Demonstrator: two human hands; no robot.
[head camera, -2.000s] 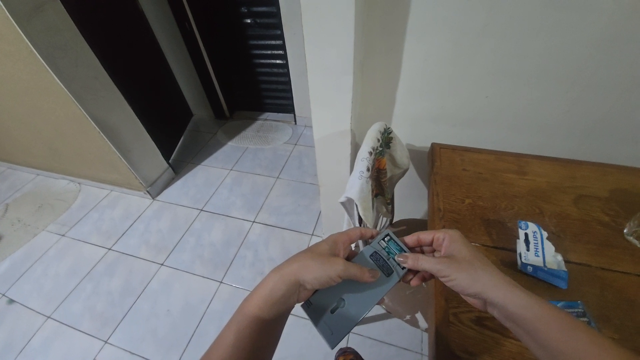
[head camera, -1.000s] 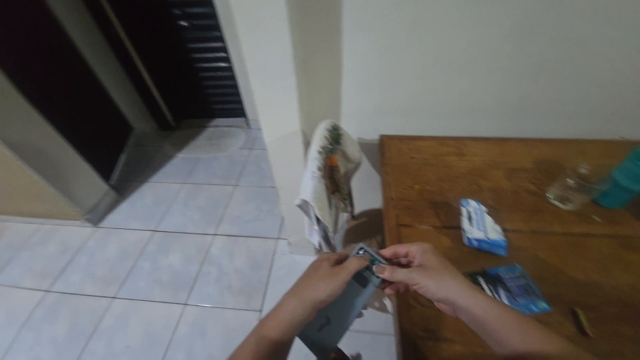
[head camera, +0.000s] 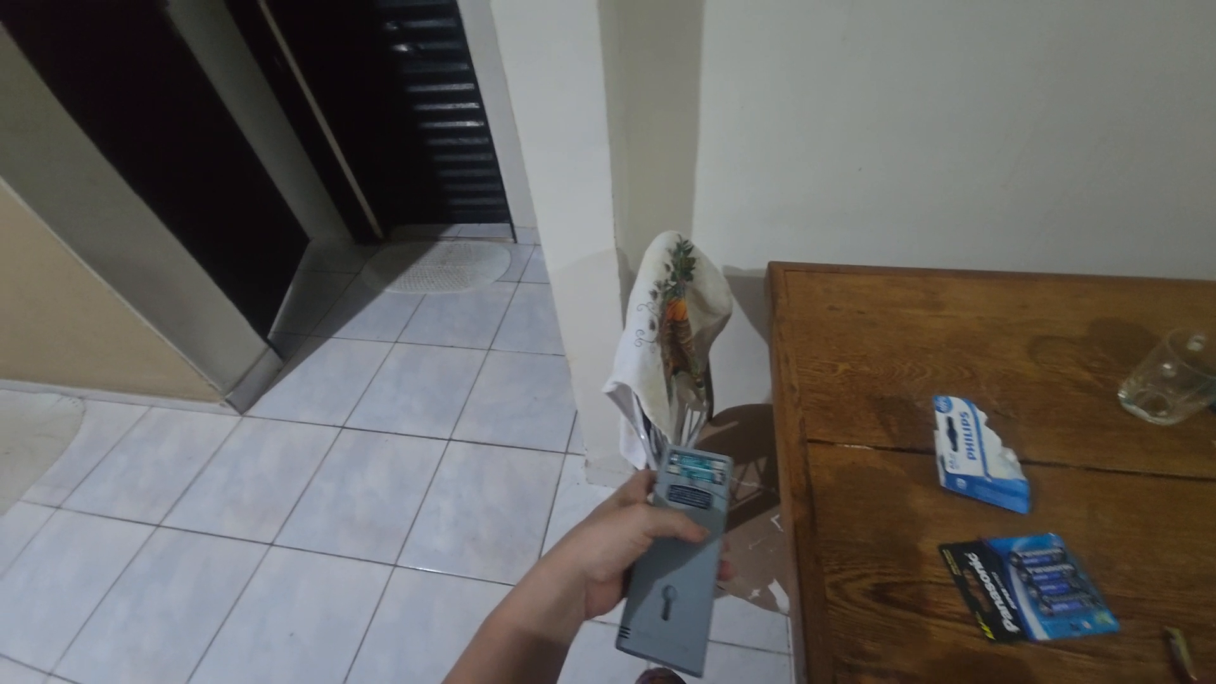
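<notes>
My left hand (head camera: 632, 541) is closed around a grey plastic handheld device (head camera: 676, 570), held back side up left of the table. Its battery compartment at the far end is uncovered and shows teal batteries (head camera: 698, 467) lying in it. My right hand is out of the frame. On the wooden table (head camera: 883, 332) lies a torn blue and white Philips card package (head camera: 978, 454). Nearer the front is a blue and black Panasonic blister pack (head camera: 1031, 587) with several batteries in it.
A glass mug (head camera: 1168, 378) lies toward the table's right side, and a small object (head camera: 1180, 654) is at the lower right. A white printed cloth (head camera: 670, 332) hangs over a chair beside the table's left edge. A mat (head camera: 439, 266) lies on the tiled floor near the dark doorway.
My right hand has let go of the grey device and left the view. My left hand still holds it, and the batteries in its compartment now show uncovered.
</notes>
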